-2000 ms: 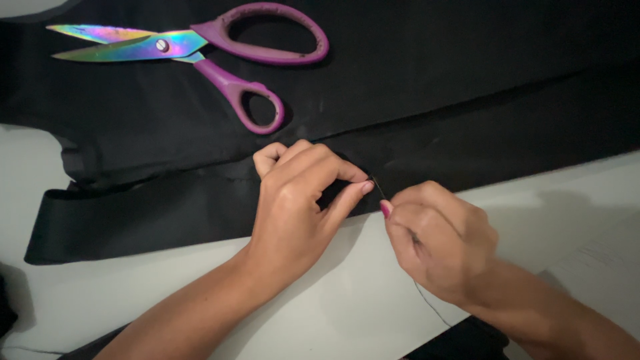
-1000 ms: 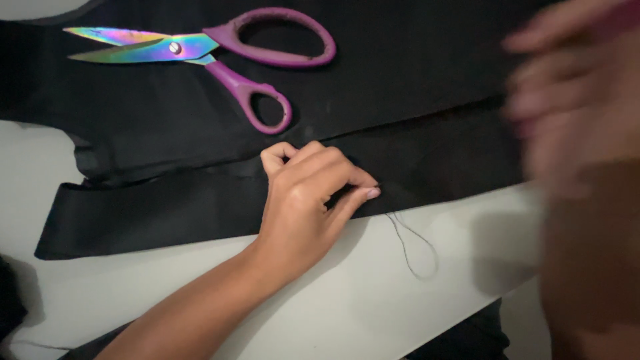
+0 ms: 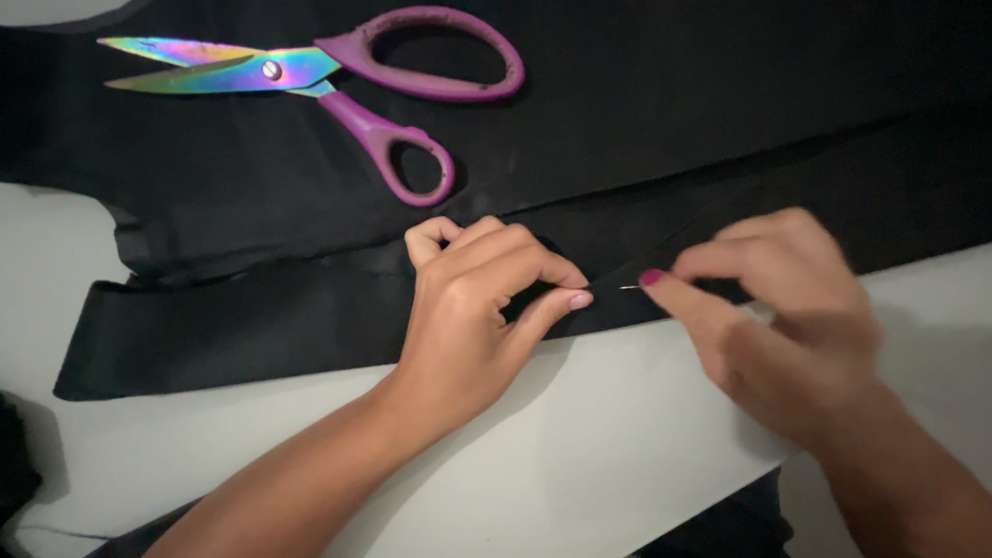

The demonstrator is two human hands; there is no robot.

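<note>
Black fabric (image 3: 271, 325) lies with a long folded strip along its near edge. My left hand (image 3: 488, 302) pinches this strip between thumb and index finger. To its right, my right hand (image 3: 775, 318), slightly blurred, holds a sewing needle (image 3: 629, 287) between thumb and index finger, its tip pointing left toward the left fingertips. A thin dark thread (image 3: 659, 246) runs faintly over the cloth from near the left fingertips up to the right. Above the left hand rest fabric shears (image 3: 271, 70) with purple handles and rainbow-coated blades, the blades slightly apart.
The white table (image 3: 573, 434) shows along the near side of the fabric. A dark bundle (image 3: 12, 457) sits at the far left edge, with a thin thread beside it. More dark cloth (image 3: 728, 511) is below the table's edge at the lower right.
My right hand went from beside the left fingertips to the upper right, and is now back near them with the needle. My left hand keeps its pinch. The thread loop over the table is no longer seen.
</note>
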